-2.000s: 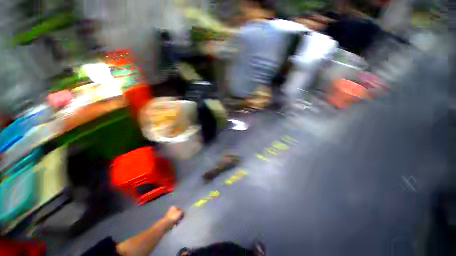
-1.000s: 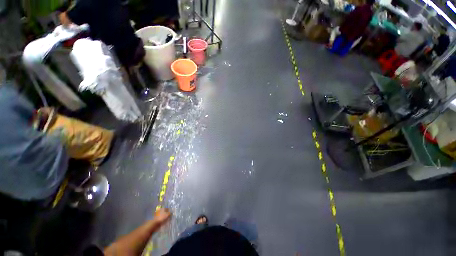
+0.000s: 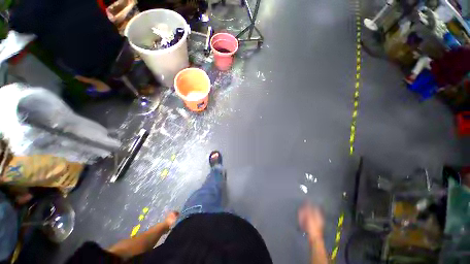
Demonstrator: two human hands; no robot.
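My left hand (image 3: 172, 218) hangs at the lower middle, beside my jeans-clad leg; it is small and its fingers are not clear. A thin pale line shows near it. My right hand (image 3: 312, 219) is low on the right, over the grey floor, and blurred. I see no object in it. In front stand an orange bucket (image 3: 186, 81) with something pale inside, a pink bucket (image 3: 223, 61) with dark content, and a large white bin (image 3: 169, 63) holding mixed scraps. Neither hand touches them.
A kraft sack (image 3: 44, 172) and pale plastic wrapping (image 3: 49, 124) lie at left. A metal bar (image 3: 130, 155) lies on the floor. A person in dark clothes (image 3: 62, 38) is at upper left. A cart with boxes (image 3: 417, 221) stands lower right; yellow-black lines (image 3: 354, 113) mark the floor.
The view has swung from the machine bench and red stool to the aisle. The buckets and white bin now appear larger and nearer. My right hand has come into view.
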